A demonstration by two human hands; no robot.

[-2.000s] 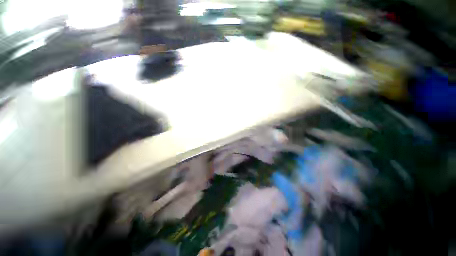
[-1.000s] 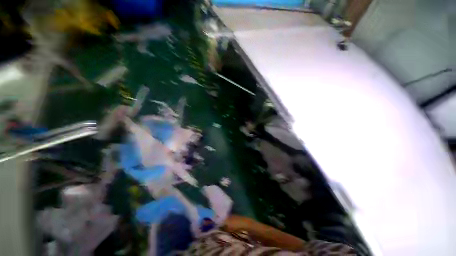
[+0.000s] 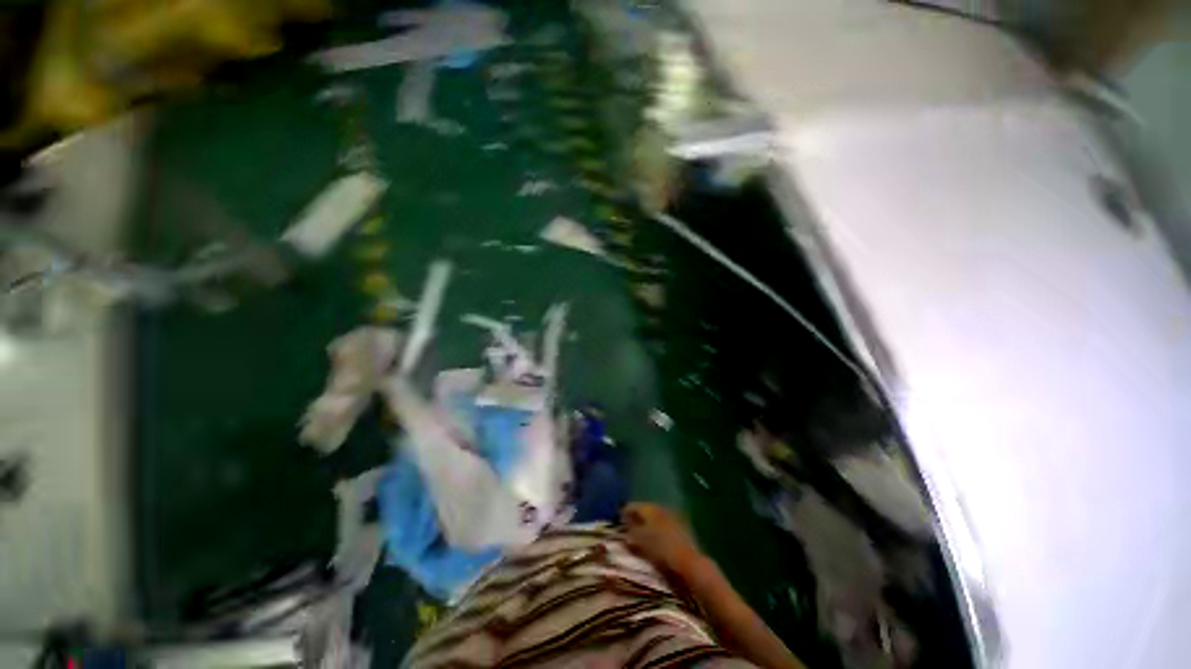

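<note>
My right hand (image 3: 649, 527) shows small and blurred at the lower middle, in front of my striped shirt, at the end of my bare forearm. Its fingers cannot be made out, and nothing held can be seen. My left hand is out of the picture. White paper or fabric offcuts (image 3: 477, 503) and light blue scraps (image 3: 412, 529) lie heaped on the green floor just ahead of my shirt. A dark blue shape (image 3: 598, 471), perhaps my leg or foot, is beside the heap.
A long white table (image 3: 1045, 340) with a metal edge runs along the right. Scraps (image 3: 842, 549) lie in the shadow beneath it. Another white surface (image 3: 59, 484) is at the left edge. A yellow heap (image 3: 144, 52) is at the upper left. Yellow-black tape (image 3: 375, 248) marks the floor.
The view has swung from the white table with dark cloth to the floor aisle. Since one second ago, the floor scraps look closer, and the forearm has shifted slightly right.
</note>
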